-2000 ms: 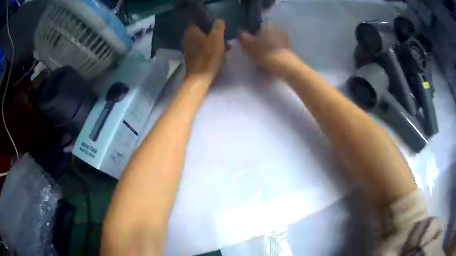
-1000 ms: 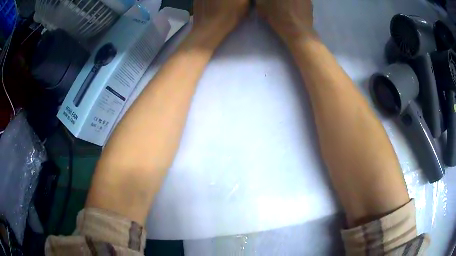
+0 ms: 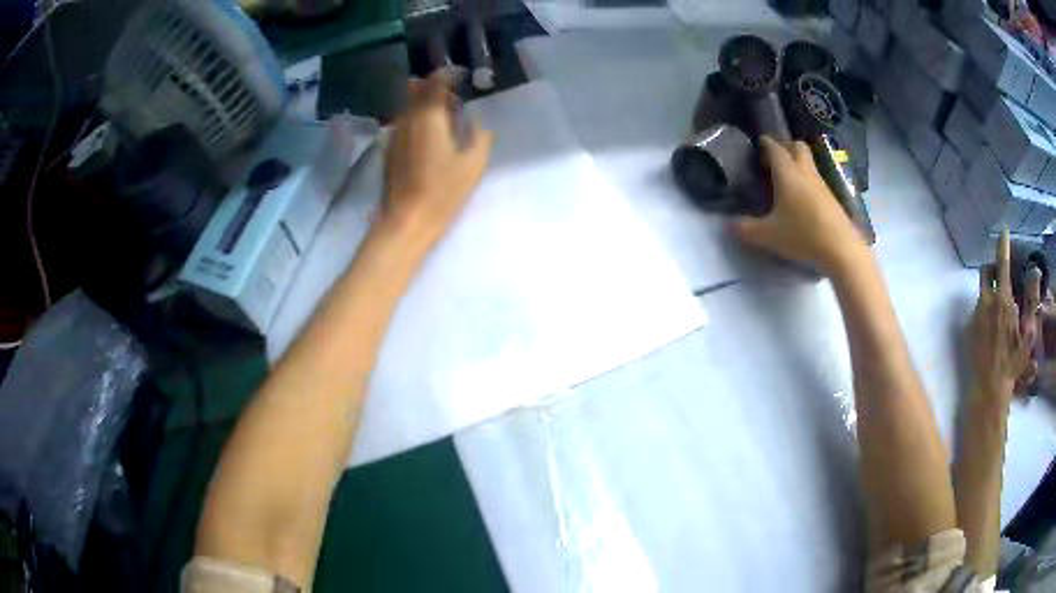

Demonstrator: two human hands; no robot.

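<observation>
My left hand (image 3: 434,162) is at the upper left of the white foam sheet (image 3: 521,255), slightly blurred, thumb and fingers apart. Its fingertips are close to two dark fan handles (image 3: 477,52) at the top; whether they touch is unclear. My right hand (image 3: 799,209) is over the pile of dark grey mini fans at the upper right, its fingers and thumb around a fan (image 3: 716,160) whose handle is mostly hidden under the palm. Other fan heads (image 3: 748,64) lie behind it, and one fan has a yellow mark (image 3: 842,156).
A pale blue fan box (image 3: 249,232), a dark cylindrical object (image 3: 168,180) and a blue-rimmed desk fan (image 3: 191,75) stand at left. A clear bubble-wrap bag (image 3: 75,405) is at lower left. Small grey cartons (image 3: 1007,139) are stacked at right. Another person's hands (image 3: 1002,324) are at the right edge.
My hands have separated from the top centre. My left hand is back at upper left; my right hand has moved right onto the fans. The view has shifted right, showing cartons and another person's hands.
</observation>
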